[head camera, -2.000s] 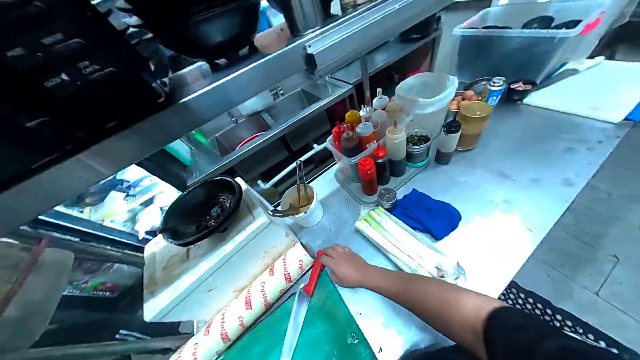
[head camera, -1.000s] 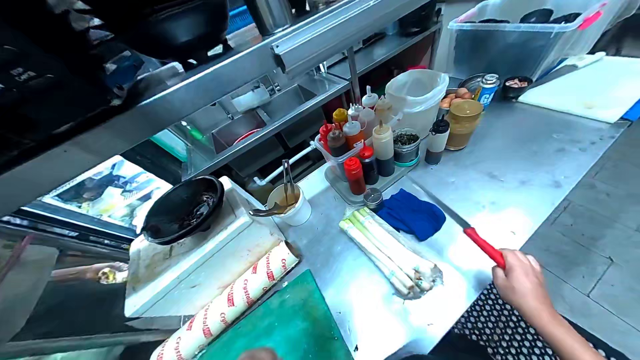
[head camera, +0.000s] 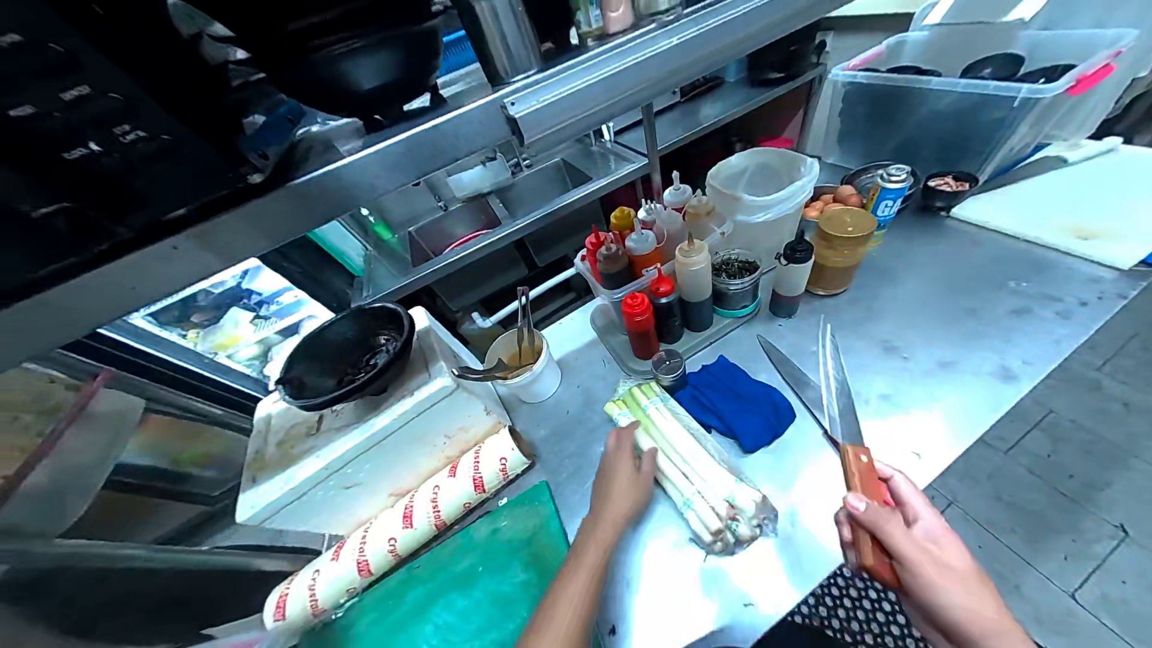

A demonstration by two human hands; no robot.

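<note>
My right hand (head camera: 900, 540) holds a knife with a wooden handle (head camera: 868, 522), its blade pointing away from me. A second knife blade (head camera: 796, 382) lies beside it, angled left; its handle is mostly hidden by the hand, so whether I grip it too is unclear. My left hand (head camera: 623, 477) is at the left side of a bundle of spring onions or leeks in clear plastic (head camera: 688, 468), fingers near the stalks; whether it grips them cannot be told. A blue cloth (head camera: 738, 405) lies just right of the bundle. The green cutting board (head camera: 459, 576) is left of my left forearm.
A roll of wrap (head camera: 405, 522) lies along the board's far edge. Behind the bundle stand squeeze bottles (head camera: 640, 326) on a tray and a small jar (head camera: 669, 367). A white tub with utensils (head camera: 533, 378) and a black bowl (head camera: 346, 355) are farther left. A white board (head camera: 1071, 202) is far right.
A wooden-handled knife is now in my right hand, which held a red-handled knife a second ago. My left hand has come forward to the bundle from the bottom edge.
</note>
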